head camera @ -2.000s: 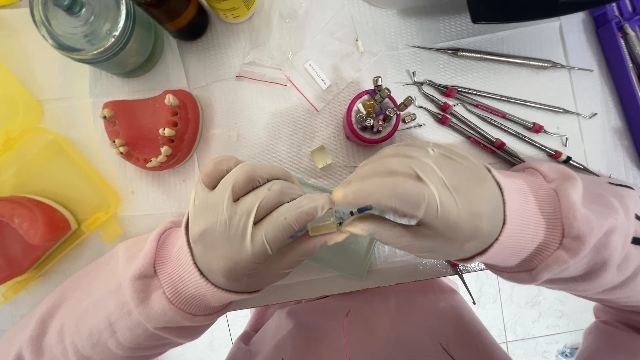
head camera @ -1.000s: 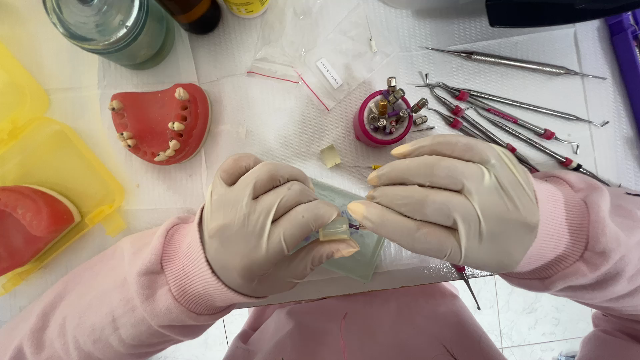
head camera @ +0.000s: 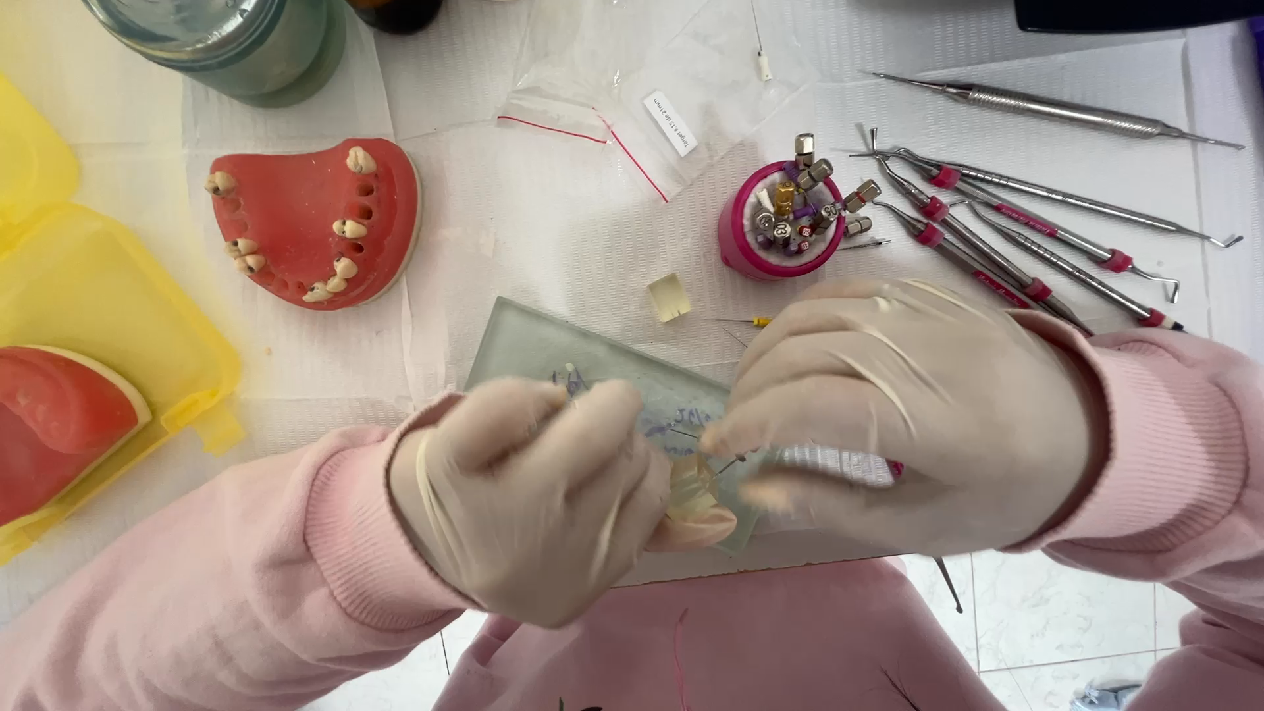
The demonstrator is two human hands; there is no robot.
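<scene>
My gloved left hand (head camera: 543, 499) is closed on a small translucent resin block (head camera: 691, 482), held between thumb and fingers above a glass slab (head camera: 612, 351) that bears handwriting. Just right of the block is my gloved right hand (head camera: 889, 415), thumb and fingertips a little apart and blurred. A thin dark shaft shows between the block and the right fingertips; whether those fingers grip it I cannot tell. Beyond the slab, a second resin block (head camera: 669, 298) lies on the white cover, with a yellow-handled endodontic file (head camera: 759, 321) beside the right hand.
A pink round stand (head camera: 739, 222) holds several dental files and burs. Several metal dental instruments (head camera: 1066, 111) lie at the right. At the left are a red dental model with teeth (head camera: 306, 227), a glass jar (head camera: 267, 59) and a yellow box (head camera: 188, 326). Clear plastic bags (head camera: 583, 74) lie at the back.
My left hand has turned, its knuckles now facing up over the slab, with the block still in its fingers. The right hand's fingers have bent from their straighter pose of a second ago.
</scene>
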